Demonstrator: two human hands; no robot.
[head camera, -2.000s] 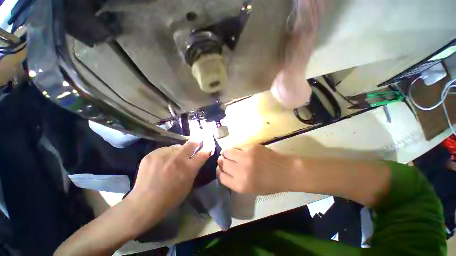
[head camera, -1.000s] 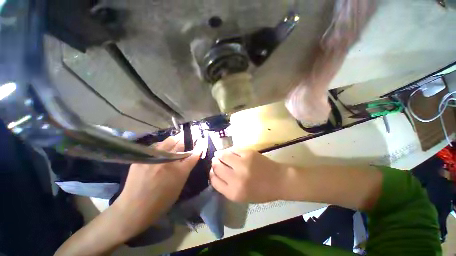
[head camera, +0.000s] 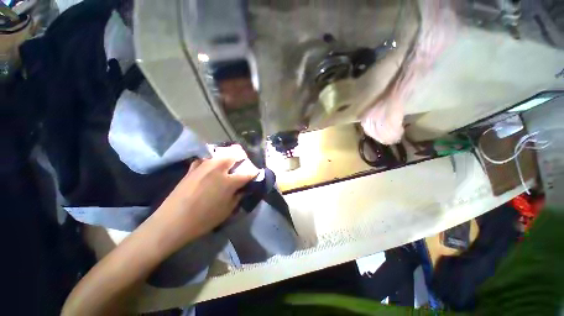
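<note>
My left hand (head camera: 213, 188) holds a dark fabric piece (head camera: 258, 190) between thumb and fingers, just left of and below the lit needle area. Grey fabric (head camera: 263, 229) joined to the dark piece hangs down over the table's front edge. The sewing machine head (head camera: 278, 55) fills the top of the view. The small pale block (head camera: 292, 163) sits by the presser foot (head camera: 284, 142), whose details are lost in glare. My right hand is out of view; only a green sleeve (head camera: 519, 271) shows at the lower right.
Black scissors handles (head camera: 381, 152) lie right of the needle, under a pink-white bundle (head camera: 386, 120). A green-handled tool (head camera: 451, 145) lies farther right. Dark garment pieces (head camera: 55, 142) and a pale grey piece (head camera: 145, 133) are heaped at left. A ruler scale runs along the table (head camera: 371, 203).
My right hand has left the fabric and gone out of view to the right. My left hand still holds the fabric, now slightly higher. The camera view has shifted and shows more of the heap at left.
</note>
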